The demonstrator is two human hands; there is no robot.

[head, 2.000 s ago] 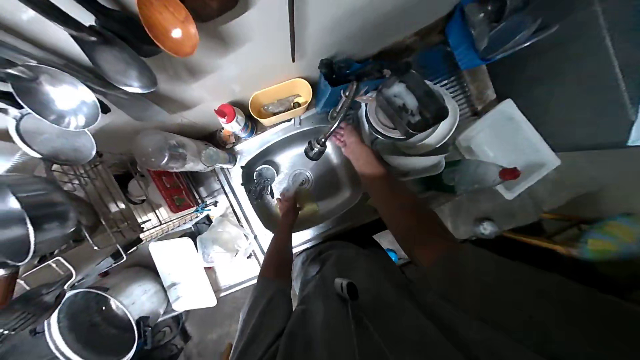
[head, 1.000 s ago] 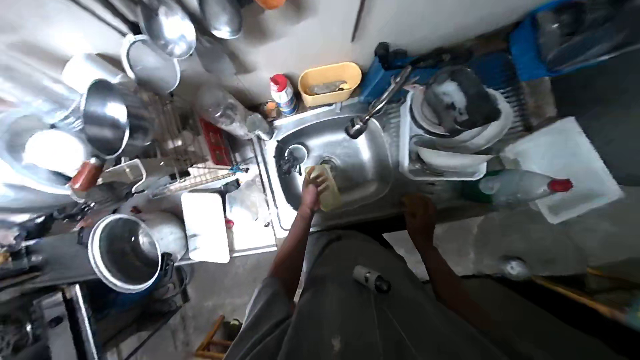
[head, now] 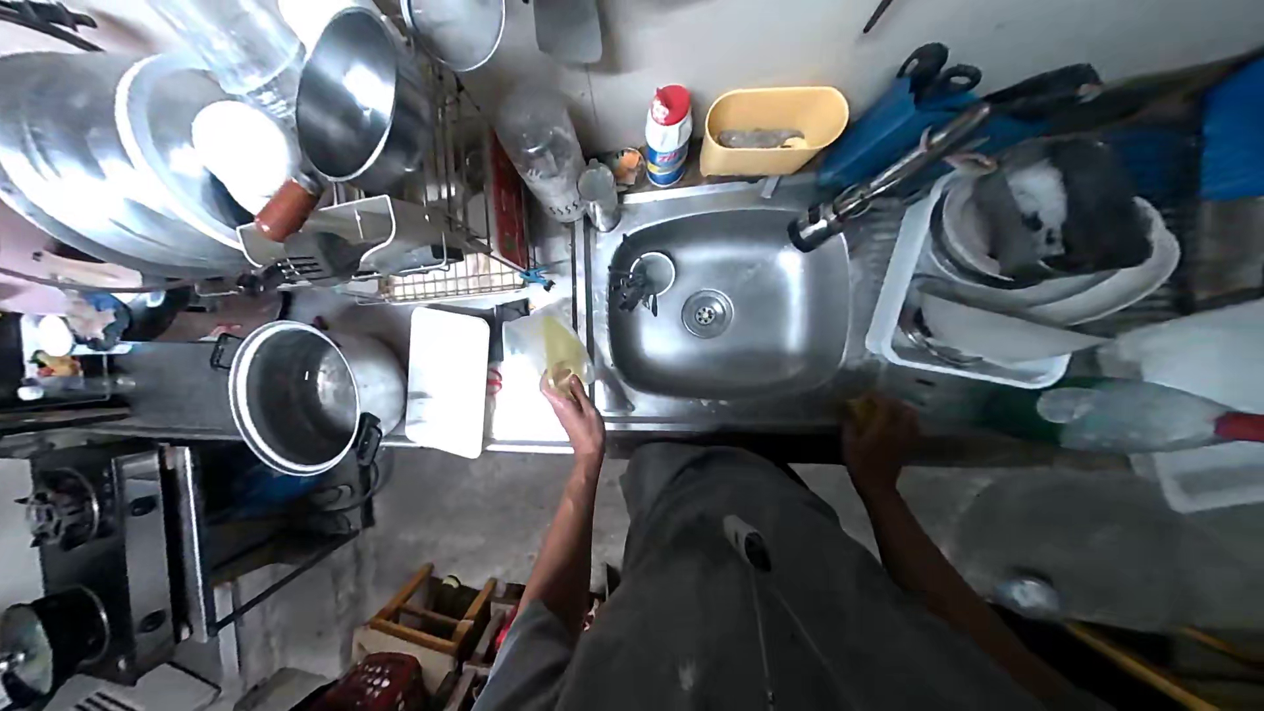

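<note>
My left hand (head: 575,415) grips a pale yellow item (head: 565,351), perhaps a small container or a cloth, over the counter left of the sink, beside a translucent plastic bag or tub (head: 525,341). My right hand (head: 877,434) is at the sink's front edge on the right, closed around a yellowish thing (head: 869,413) that looks like a sponge. Between the hands lies the stainless steel sink (head: 770,365), with a drain strainer (head: 707,313) in its floor and a dark utensil and round cup (head: 652,275) at its left. The faucet (head: 812,229) reaches over its right back corner.
A white cutting board (head: 447,380) and a large aluminium pot (head: 296,397) stand at left. Behind the sink are a red-capped bottle (head: 669,138) and a yellow tub (head: 760,158). A white tray (head: 894,306) of bowls stands right, near a plastic bottle (head: 1145,415).
My left hand has moved left from inside the sink to the counter, with the pale yellow item in it. My right hand has left the faucet, where it was two seconds ago, for the front edge.
</note>
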